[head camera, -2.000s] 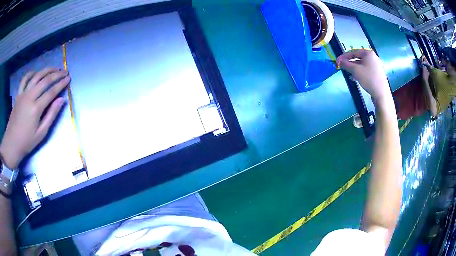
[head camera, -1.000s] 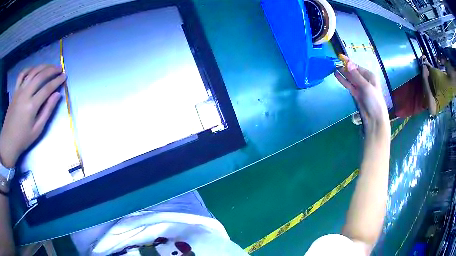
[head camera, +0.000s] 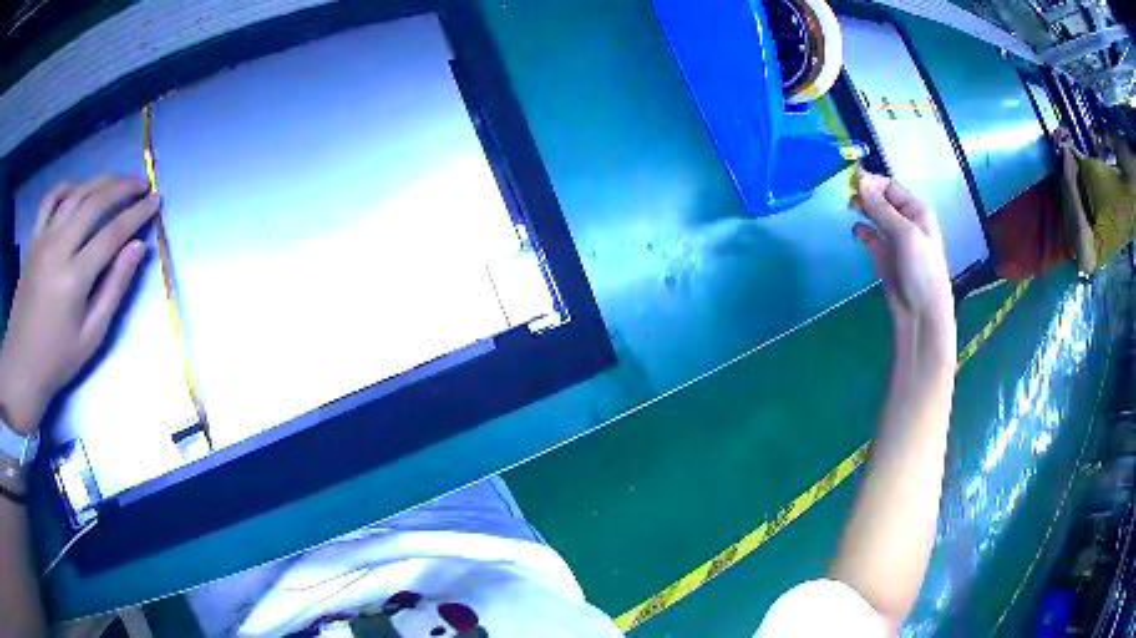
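Note:
A silvery display lid panel (head camera: 324, 224) with a wide black border lies in front of me. A thin orange-yellow ribbon cable (head camera: 172, 293) runs across its left part to a small connector (head camera: 191, 440) near the border. My left hand (head camera: 77, 274) rests on the panel, fingers slightly spread, fingertips at the cable and covering part of it. My right hand (head camera: 907, 237) pinches the end of yellow tape (head camera: 856, 181) at the front of the blue tape dispenser (head camera: 735, 112). A strip of tape runs up from there towards the pale tape roll (head camera: 818, 50).
A second panel (head camera: 916, 156) with yellow tape pieces lies beyond the dispenser. Another person (head camera: 1102, 206) is at the far right. A ribbed pale rail (head camera: 75, 94) edges the green work surface (head camera: 673, 287). A white wire (head camera: 65, 548) leaves the panel's lower left corner.
My right hand has moved slightly down at the dispenser's front, and tape shows above its fingertips. The second panel has shifted to the right. My left hand stays at the cable.

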